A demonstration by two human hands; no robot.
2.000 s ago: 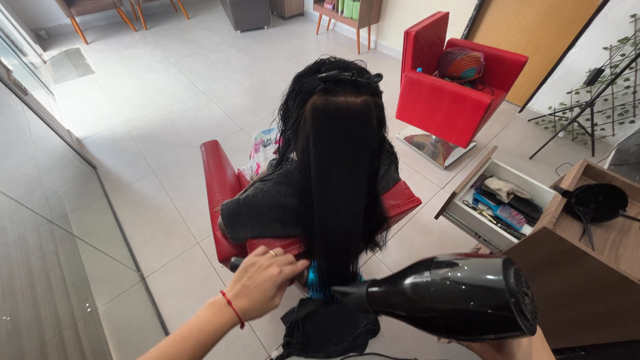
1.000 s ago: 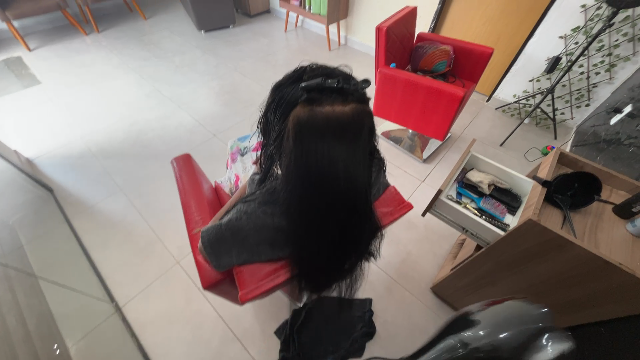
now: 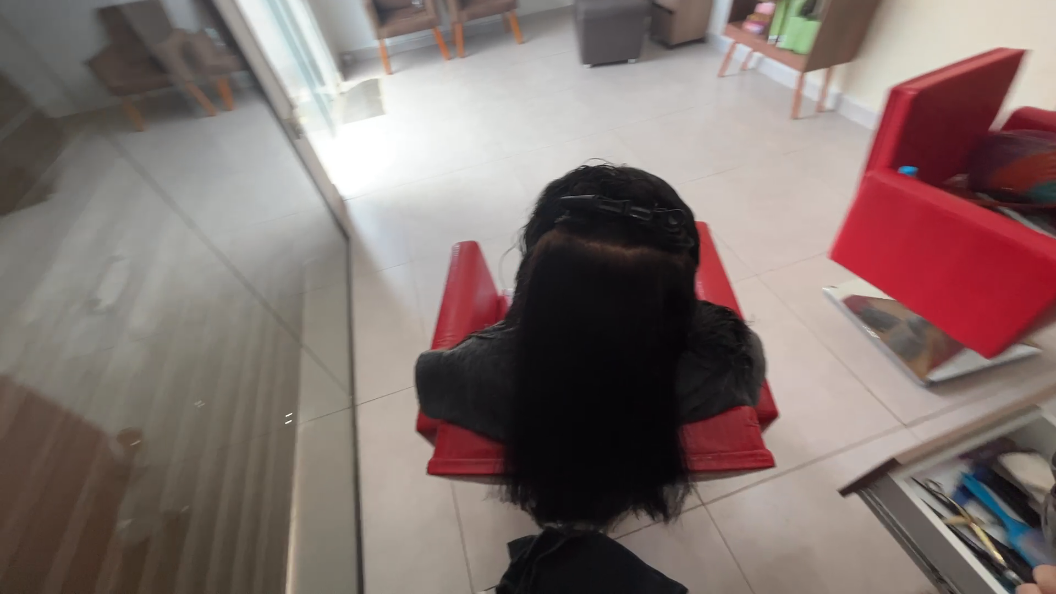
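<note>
A seated person with long, straight dark hair is seen from behind, in the middle of the head view. A black hair clip holds the wet-looking top section, and the lower hair hangs down over the back of a red salon chair. Dark grey cloth covers the shoulders. At the bottom right corner, only fingertips of my right hand show beside the open drawer; whether they hold anything is hidden. My left hand is out of view.
Combs, scissors and a blue brush lie in the drawer. A second red chair with a bag stands at the right. The glass partition fills the left side. Black cloth shows at the bottom.
Two seconds ago my left hand was at the hair ends by a blue round brush and my right hand held a black hair dryer; now the hair hangs free. The view has swung left.
</note>
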